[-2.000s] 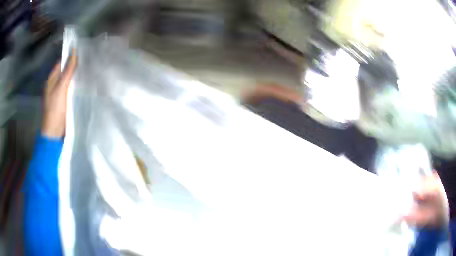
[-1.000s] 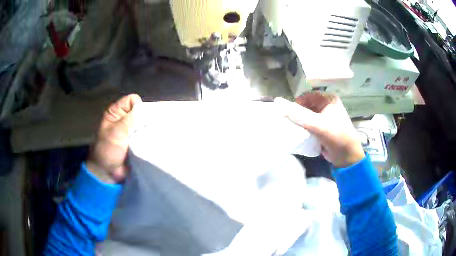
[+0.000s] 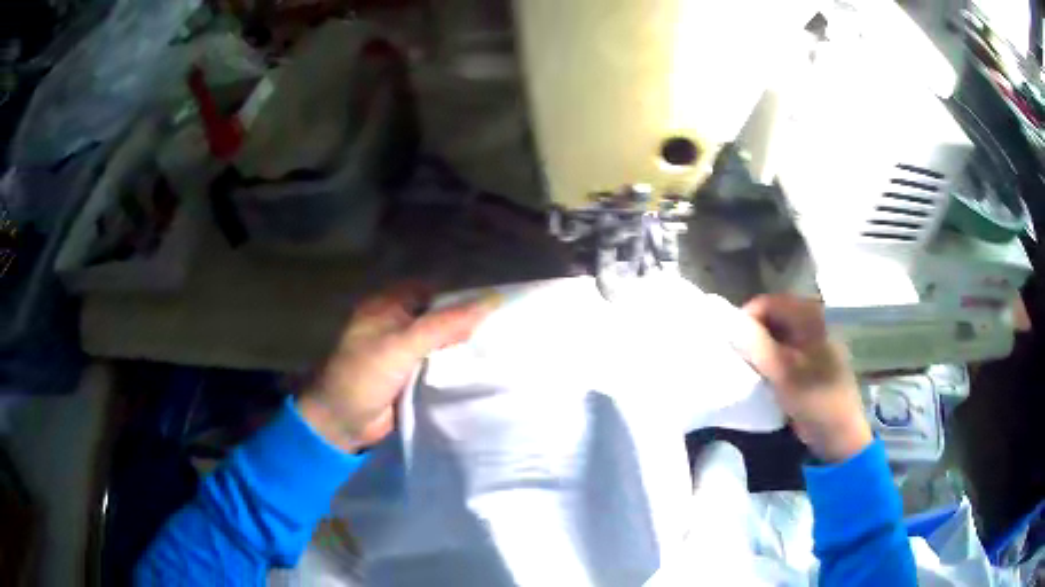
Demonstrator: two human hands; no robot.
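A white garment (image 3: 539, 447) hangs from the machine bed down towards the lap. Its top edge lies at the shiny presser foot area (image 3: 637, 241) below the cream sewing machine head (image 3: 607, 103). My left hand (image 3: 384, 367) grips the cloth's left side, thumb along the edge beside a small yellow-orange mark. My right hand (image 3: 808, 373) pinches the edge at the right of the needle area. The needle itself cannot be made out in the glare.
A parts tray (image 3: 126, 247) and a clear plastic tub (image 3: 304, 212) stand at the left on the worn table (image 3: 218, 327), a red-handled tool (image 3: 215, 120) between them. A vented white housing (image 3: 894, 195) is at the right, a small lidded container (image 3: 905, 419) below it.
The cloth, held stretched below the machine a second ago, now has its top edge at the presser foot. Both hands have shifted within the view along with the machine, which appears lower and further right.
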